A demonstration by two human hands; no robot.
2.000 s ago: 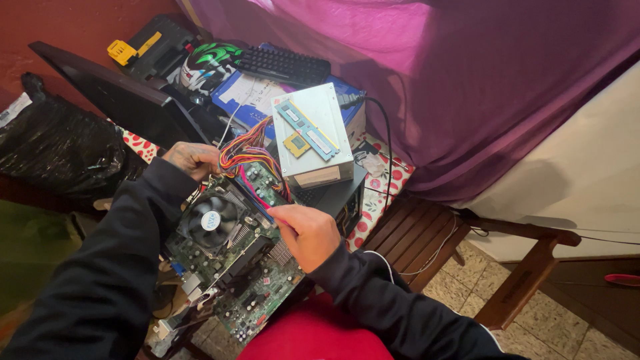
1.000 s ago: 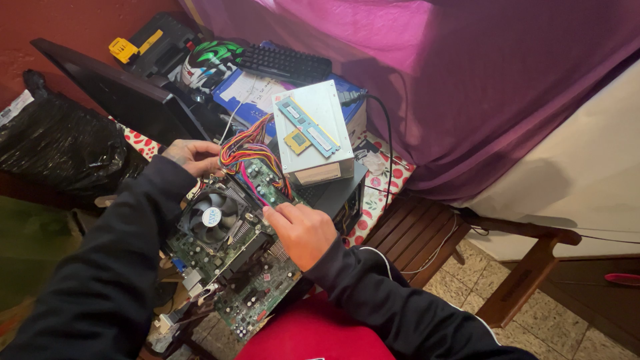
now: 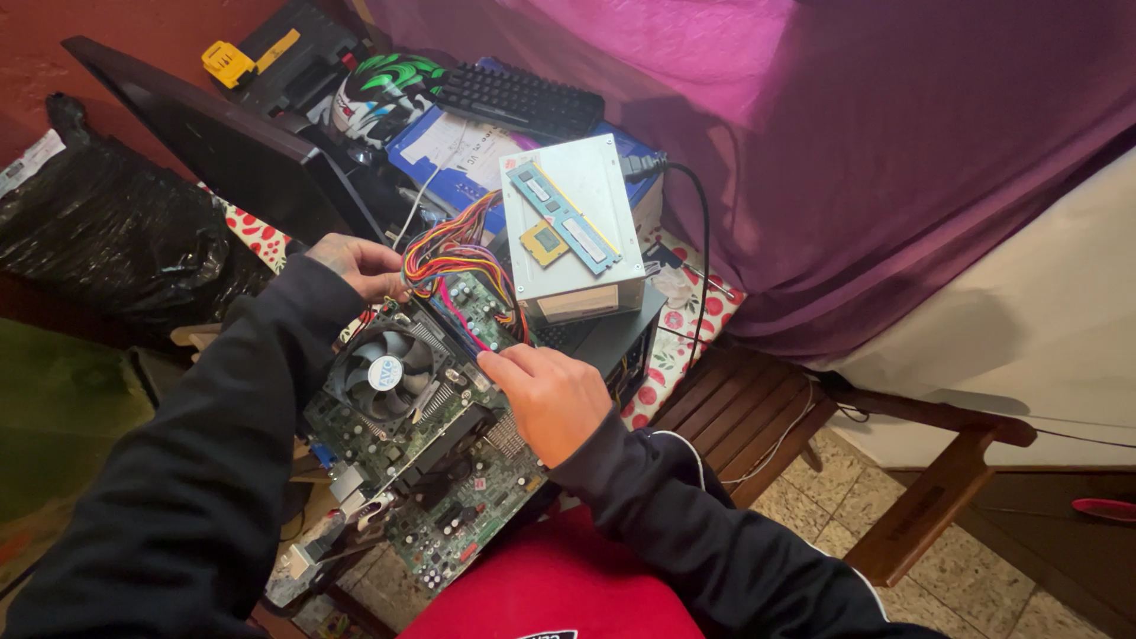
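Observation:
A green computer motherboard (image 3: 484, 524) lies tilted in front of me, with a black CPU cooler fan (image 3: 384, 373) on it. My left hand (image 3: 364, 264) is at the board's far left end, fingers bent beside a bundle of coloured power cables (image 3: 457, 253); whether it grips anything is unclear. My right hand (image 3: 555, 395) rests its fingertips at the near end of the memory slots, beside a pink cable (image 3: 459, 317). A metal power supply (image 3: 577, 191) stands beyond the board. On top of it lie a blue RAM module (image 3: 564, 219) and a small square processor (image 3: 543, 243).
A monitor (image 3: 222, 133) stands at left, near a black plastic bag (image 3: 106, 222). A keyboard (image 3: 524, 99) lies on a blue box (image 3: 413, 146) at the back. A black power cord (image 3: 706, 266) hangs from the supply. A wooden chair (image 3: 737, 408) is at right.

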